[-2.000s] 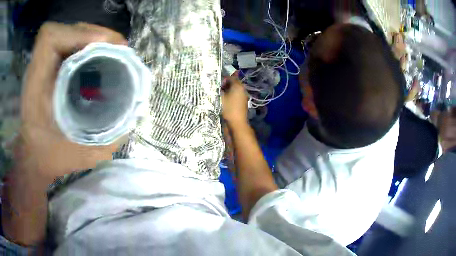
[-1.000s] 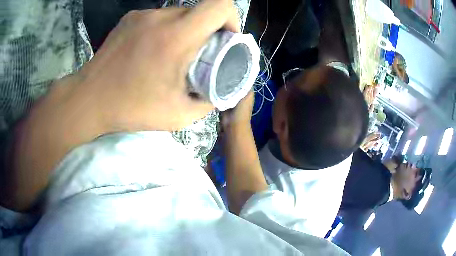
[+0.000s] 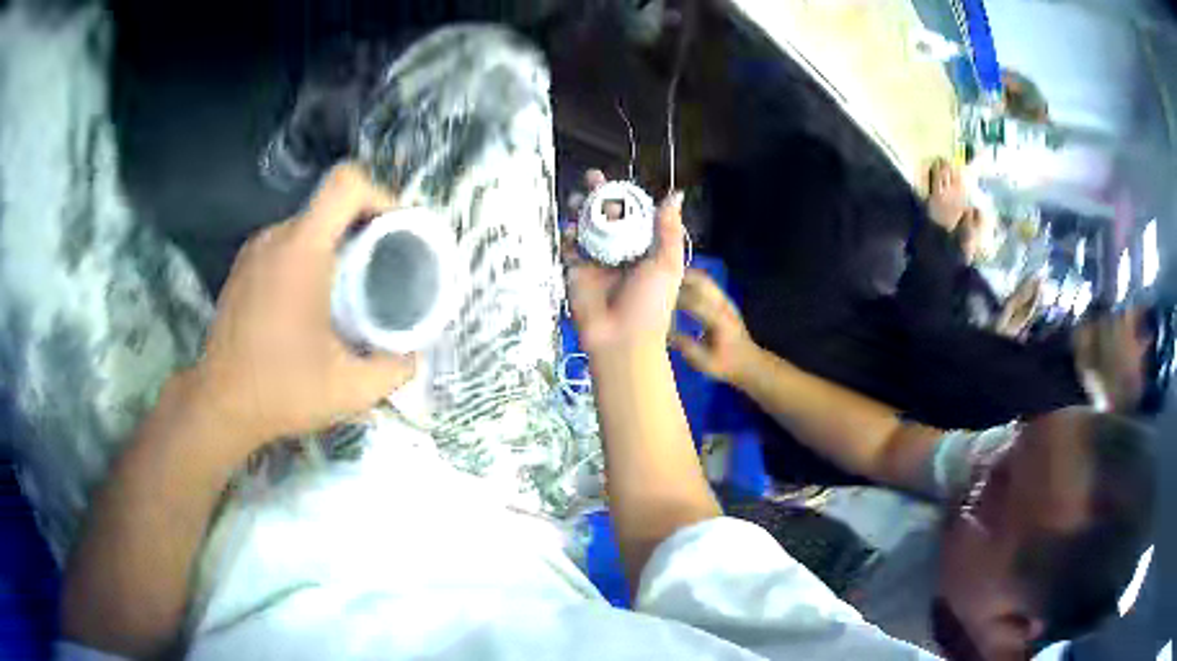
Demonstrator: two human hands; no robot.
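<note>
My left hand (image 3: 278, 329) grips a pale grey-white hollow body (image 3: 432, 278) from the left side. Its round open end faces the camera and the bore looks dark grey. My right hand (image 3: 626, 291) holds a small white ring piece (image 3: 617, 222) between its fingers, with the ridged face and centre hole towards me. The two pieces are apart, with the ring to the right of the body. Both hands are slightly blurred.
Another person's hand (image 3: 713, 329) reaches over a blue tub (image 3: 707, 394) just right of my right hand; that person's head (image 3: 1058, 529) is at lower right. Thin white cords hang near my right hand. A tan bench (image 3: 839, 52) lies at upper right.
My right hand has come up out of the tub area with a ring piece in it. My left hand has moved back left with the body. The neighbour's head has moved to the lower right.
</note>
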